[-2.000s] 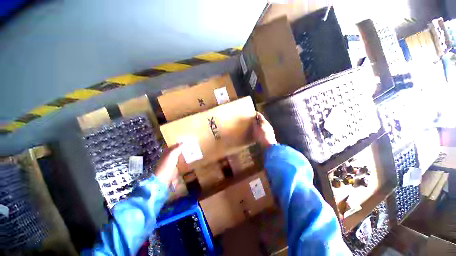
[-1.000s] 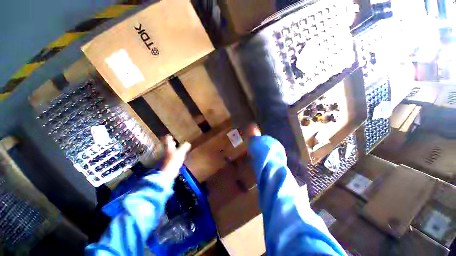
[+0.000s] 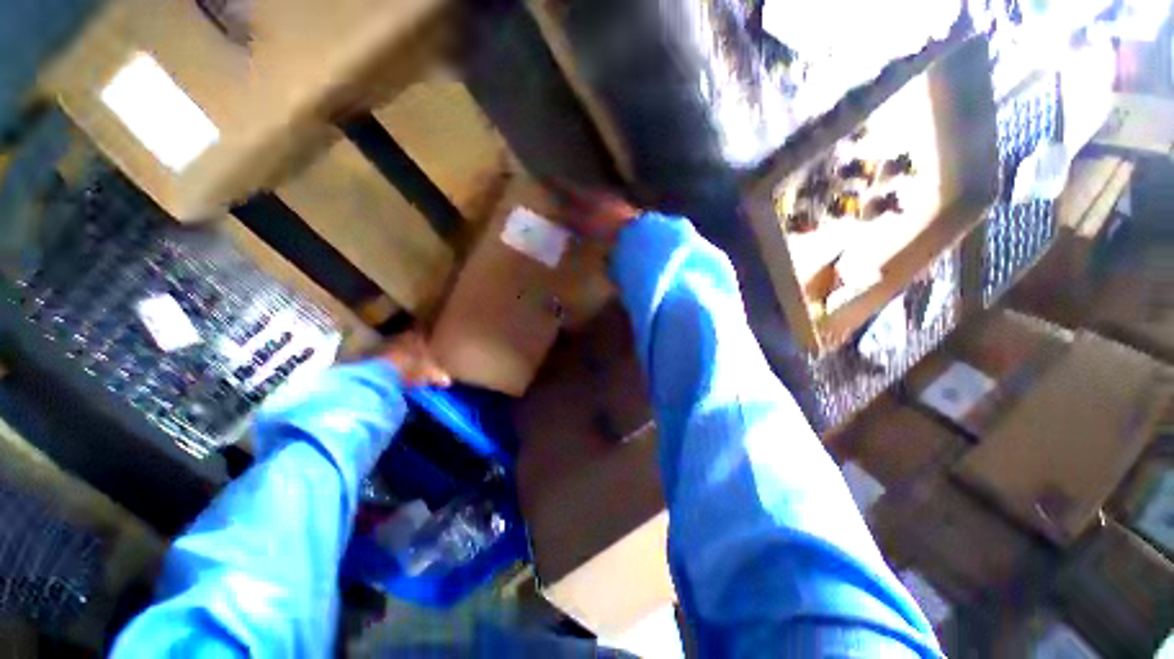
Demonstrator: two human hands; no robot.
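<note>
A brown carton (image 3: 500, 309) with a white label lies between my hands, tilted over a wooden pallet (image 3: 367, 213) and beside a blue plastic bin (image 3: 444, 579). My left hand (image 3: 415, 358) is at its lower left end. My right hand (image 3: 595, 216) is at its upper right end, blurred and partly dark. My hands appear to hold the carton between them; the fingertips are hard to see. A larger carton (image 3: 277, 103) with a white label sits on the pallet at the upper left.
Gridded component trays (image 3: 167, 322) stand at the left. At the right, an open carton (image 3: 946, 238) holds loose parts among stacked trays. Closed cartons (image 3: 1062, 431) lie at the lower right. Another brown carton (image 3: 586, 496) is below my right forearm. Clear bags lie in the blue bin.
The TDK carton left my hands and was on the pallet one second ago. Now my hands are at the ends of the smaller labelled carton, which has turned and tilted.
</note>
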